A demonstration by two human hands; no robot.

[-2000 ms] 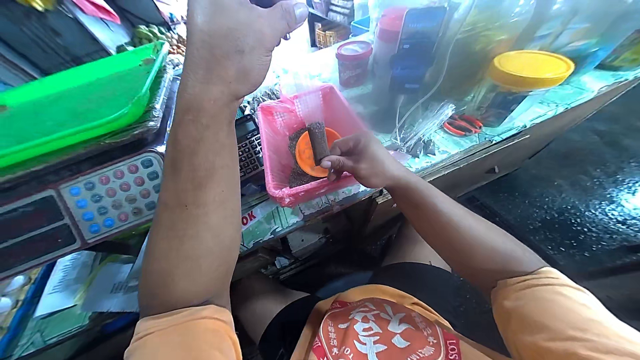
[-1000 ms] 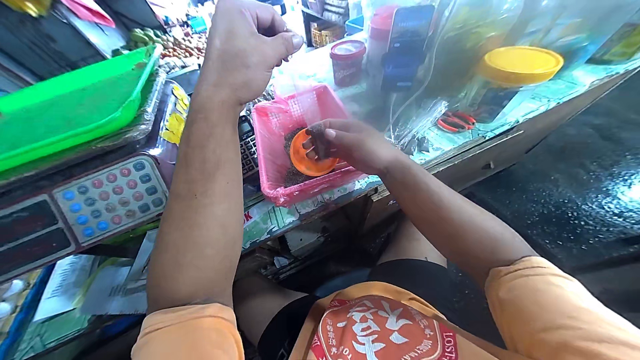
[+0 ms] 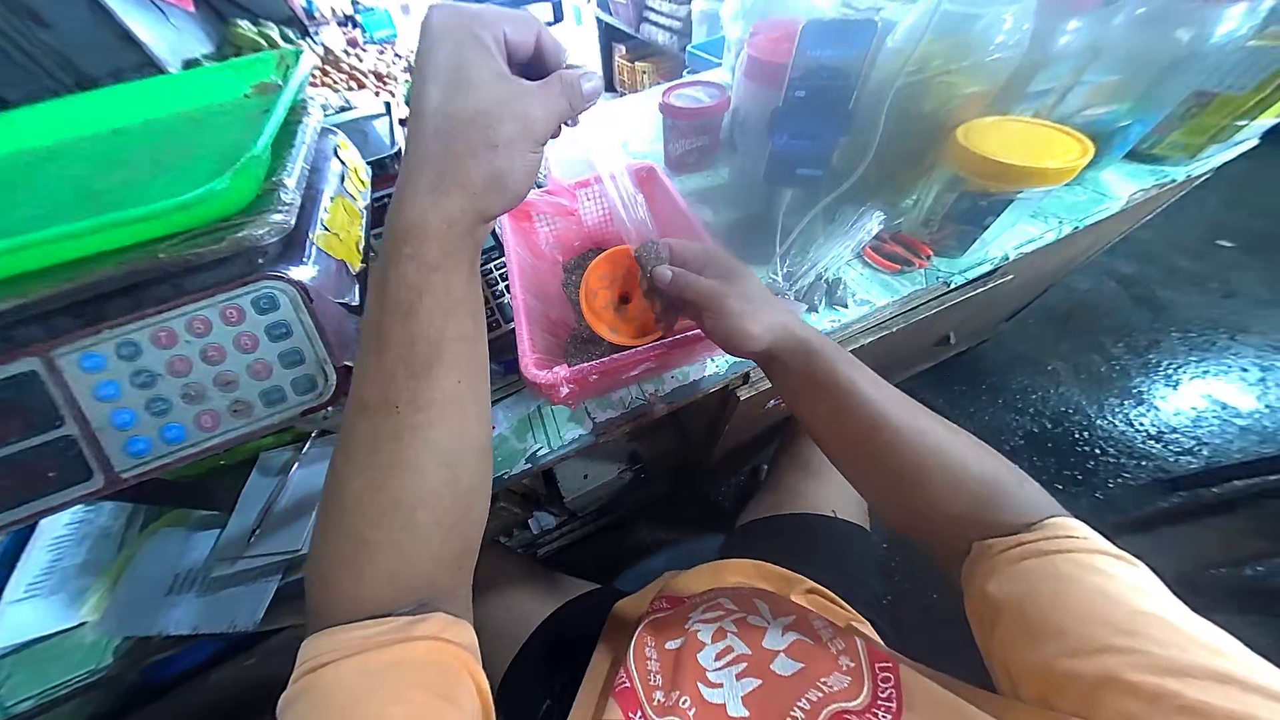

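Note:
My left hand [image 3: 500,110] is raised at the top, thumb and fingers pinched together at the upper part of a narrow clear plastic bag [image 3: 625,195]. The bag slants down to my right hand [image 3: 715,295], whose fingers close around its lower end, filled with dark brown grains [image 3: 650,262]. Right beside those fingers an orange plastic bowl [image 3: 610,300] lies tilted, a small dark spot in its middle. It rests on loose dark grains [image 3: 585,345] inside a pink plastic basket [image 3: 535,330] lined with clear plastic.
A weighing scale's keypad [image 3: 200,370] and a green tray [image 3: 140,160] are at left. A calculator [image 3: 495,285] lies against the basket. Right of it on the counter [image 3: 540,430] are a lidded tub [image 3: 693,125], red-handled scissors [image 3: 897,252] and a yellow-lidded jar [image 3: 1020,152].
My right hand has moved from over the orange bowl to its right rim, still holding the grain-filled part. The bowl's inside now shows more. My left hand stays raised.

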